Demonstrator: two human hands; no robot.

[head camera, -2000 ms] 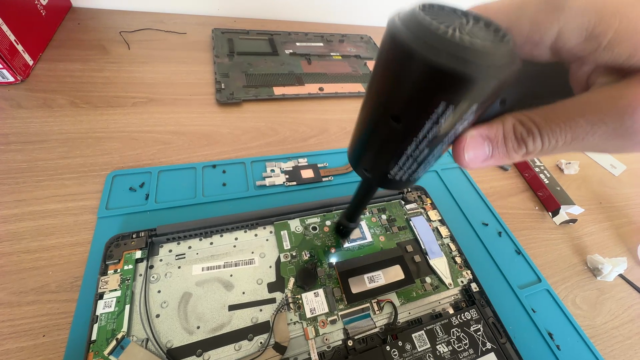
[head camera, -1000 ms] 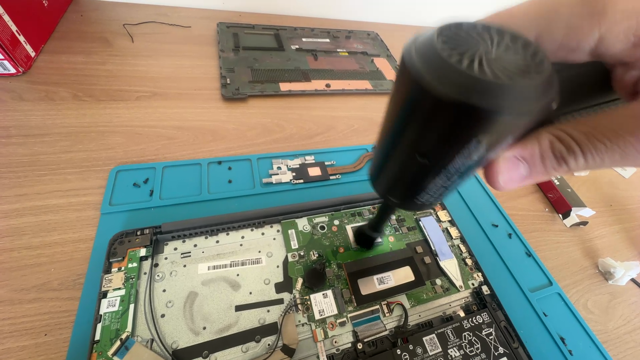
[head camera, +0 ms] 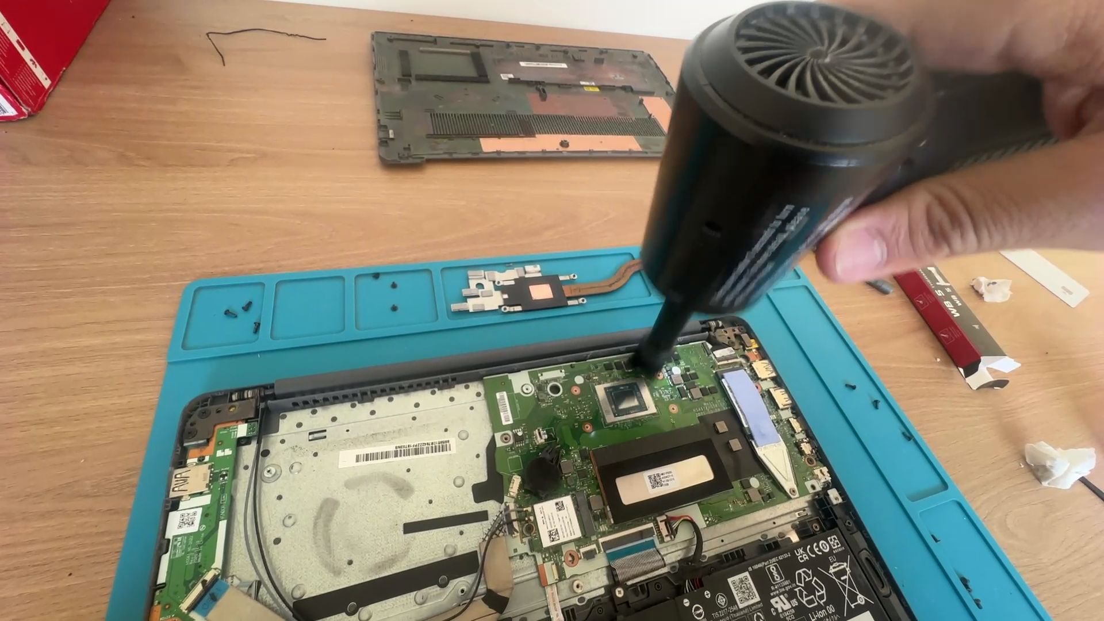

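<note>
My right hand (head camera: 957,207) grips the handle of a black handheld electric air blower (head camera: 768,172), held nozzle down. Its narrow nozzle tip is over the top edge of the green motherboard (head camera: 569,423), just behind the bare processor chip (head camera: 625,400); whether it touches is unclear. The board lies in an opened laptop base (head camera: 371,509) with a battery (head camera: 776,578) at the lower right. A copper heat pipe with its cooling plate (head camera: 539,292) rests in a tray of the blue silicone mat (head camera: 233,366). My left hand is not visible.
The laptop's bottom cover (head camera: 535,95) lies behind the mat. Small screws (head camera: 231,312) sit in the mat's compartments. At the right are a red and black box (head camera: 944,319) and crumpled white tissue (head camera: 1059,464). A red box (head camera: 47,47) and a thin black wire (head camera: 267,35) are at the far left.
The blower's nozzle has moved from in front of the processor chip, across it, to its far side. My right hand has kept hold of the blower throughout.
</note>
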